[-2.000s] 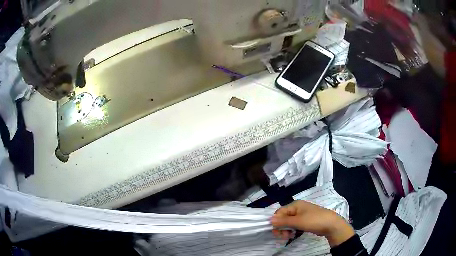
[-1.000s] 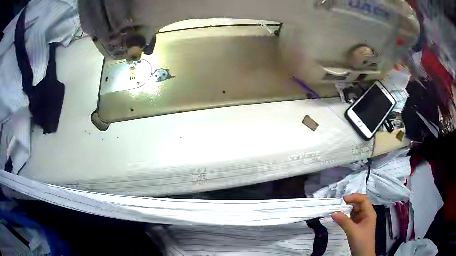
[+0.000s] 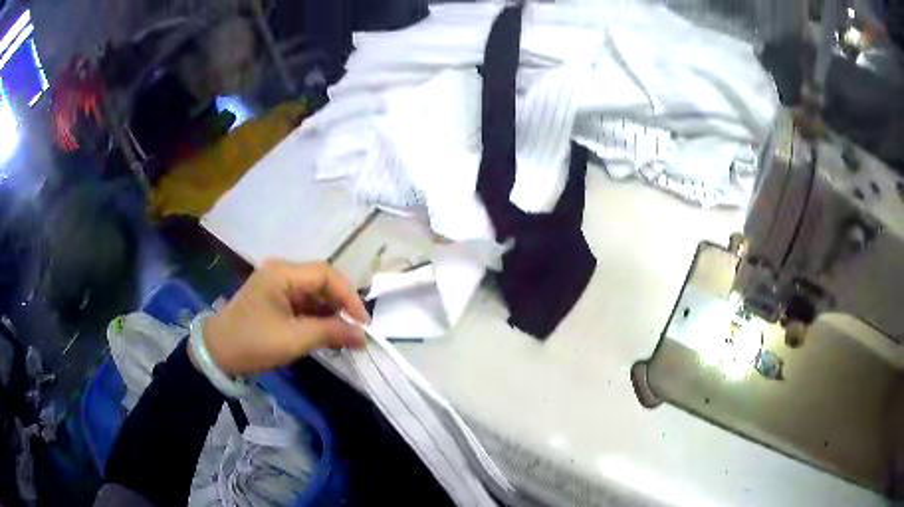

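Observation:
My left hand (image 3: 287, 322) pinches the end of a long folded white striped strip (image 3: 421, 421) between thumb and fingers, left of the table's front edge. The strip runs down and right and leaves the picture at the bottom. My right hand is out of the picture. The lit needle area (image 3: 735, 342) of the sewing machine is at the right, with nothing seen under it. A dark forked facing piece (image 3: 545, 262) lies on the white table, left of the machine.
White striped garment panels (image 3: 684, 74) are piled at the back of the table. Small plain white pieces (image 3: 421, 297) lie near the left edge. A blue tub (image 3: 99, 411) with striped fabric stands below left. A yellow cloth (image 3: 228, 163) is beyond the table's left edge.
The view has swung left. My left hand has come into view, holding a strip end. My right hand, which held the strip at the right, is out of the picture, as is the phone.

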